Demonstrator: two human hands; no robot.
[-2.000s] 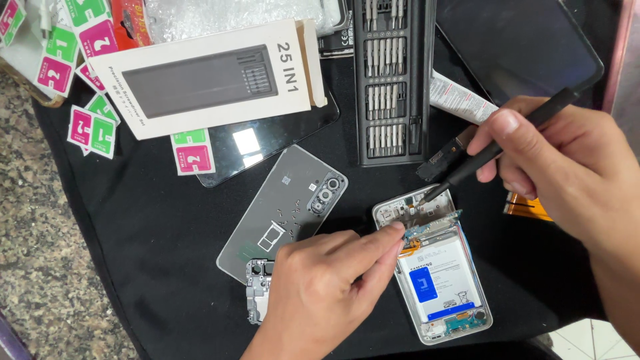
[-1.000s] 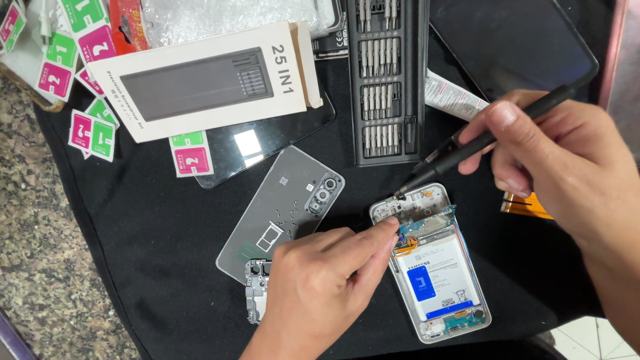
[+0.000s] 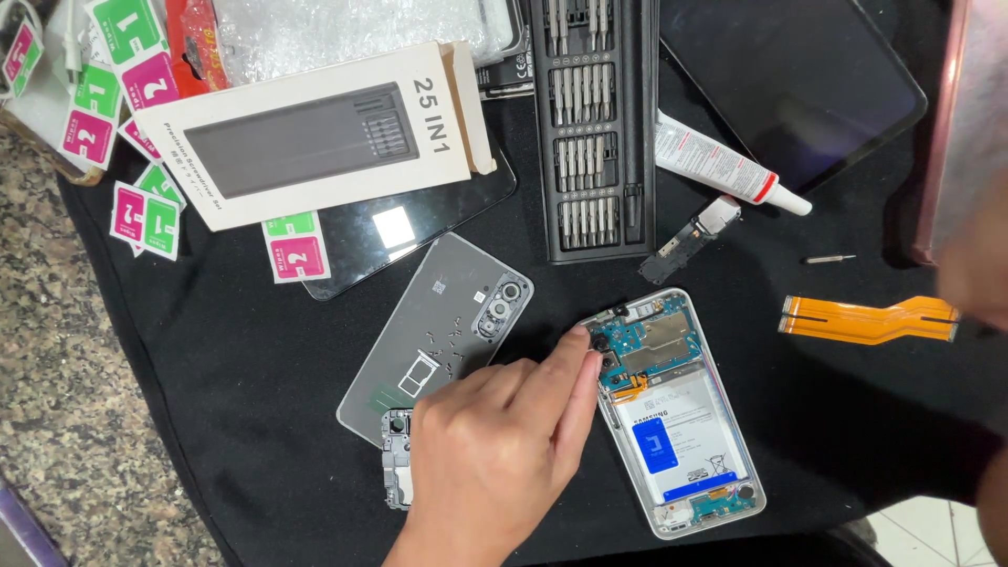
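An opened smartphone [image 3: 760, 472] lies on the black cloth, with its white battery [image 3: 685, 433] and blue-green circuit board [image 3: 654, 339] exposed. At its upper left edge, the finger and thumb of my left hand [image 3: 504, 441] grip the board's side beside the camera modules [image 3: 602, 342]. My right hand [image 3: 972, 260] shows only as a blurred part at the right edge of the view; its fingers and anything in them cannot be made out. Left of the phone lies the grey back cover [image 3: 409, 315] with small screws and a SIM tray [image 3: 418, 373] on it.
Above the phone are a screwdriver bit case [image 3: 539, 157], a black speaker part [image 3: 669, 256] and a glue tube [image 3: 713, 161]. An orange flex cable [image 3: 866, 319] and a loose bit [image 3: 830, 258] lie right. A white box [image 3: 315, 205] and dark screen [image 3: 354, 272] lie upper left.
My right hand has moved from above the phone to the right edge, and the black pen-like tool is out of view. The circuit board, tilted up before, now lies flat in the phone.
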